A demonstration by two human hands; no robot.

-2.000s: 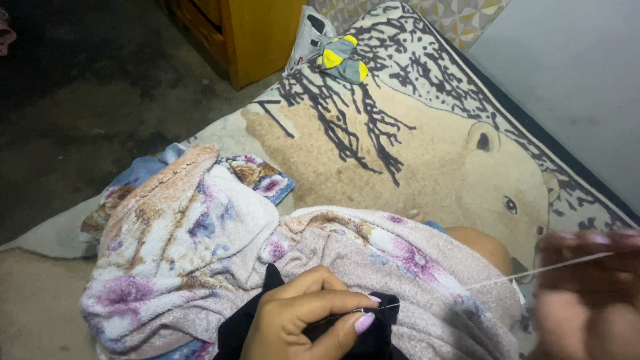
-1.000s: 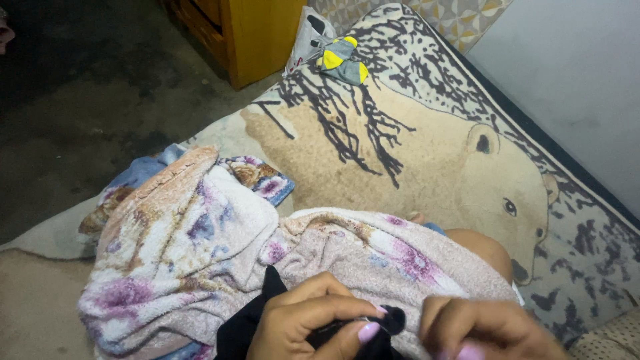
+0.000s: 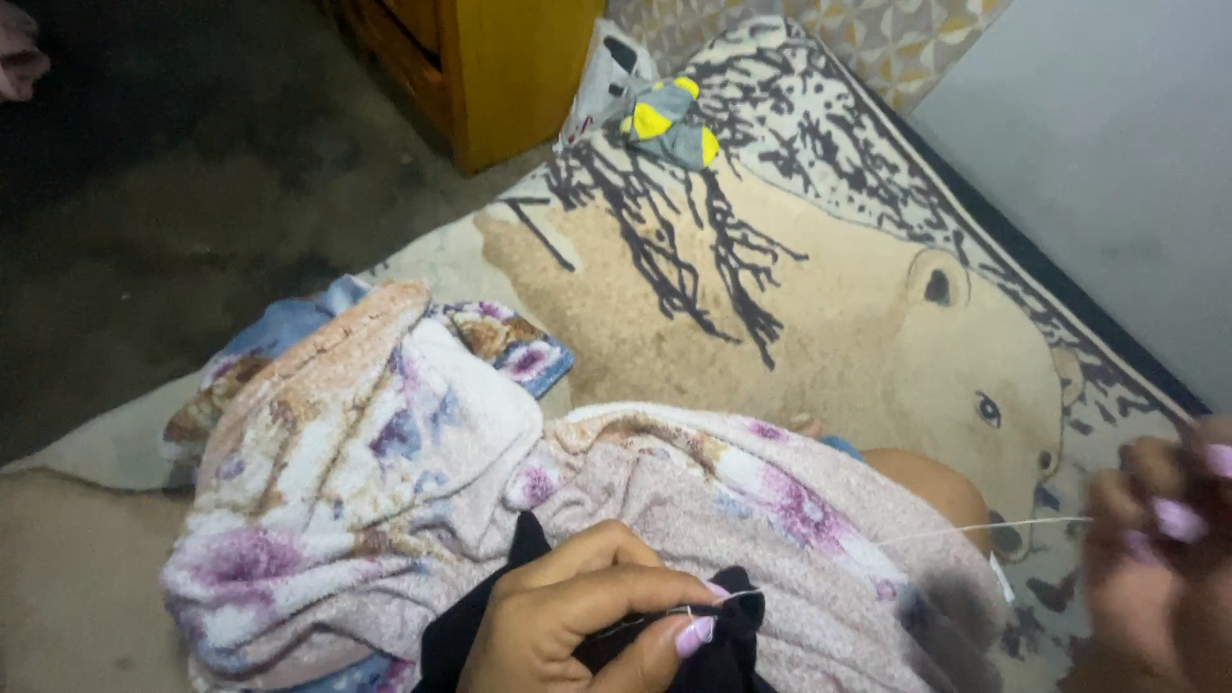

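Note:
My left hand [image 3: 587, 616] pinches a piece of black fabric [image 3: 741, 635] between thumb and index finger, above my lap. A pale thread [image 3: 1001, 525] runs from near the fabric up to my right hand [image 3: 1155, 539] at the far right, which is blurred, with its fingers curled on the thread. Whether a needle is in the right hand cannot be made out. Under the black fabric a floral fleece blanket [image 3: 770, 500] covers my legs, with a bare knee [image 3: 934, 491] showing at its right edge.
A rug with a bear picture [image 3: 818, 337] lies beneath me. Grey and yellow socks [image 3: 669, 130] and a plastic bag [image 3: 606, 82] lie at its far corner, beside a wooden cabinet [image 3: 520, 77]. A grey wall [image 3: 1097, 183] stands at the right.
My right hand was close to the black fabric one second ago and is now away at the far right, the thread stretched out. My left hand keeps its grip on the fabric.

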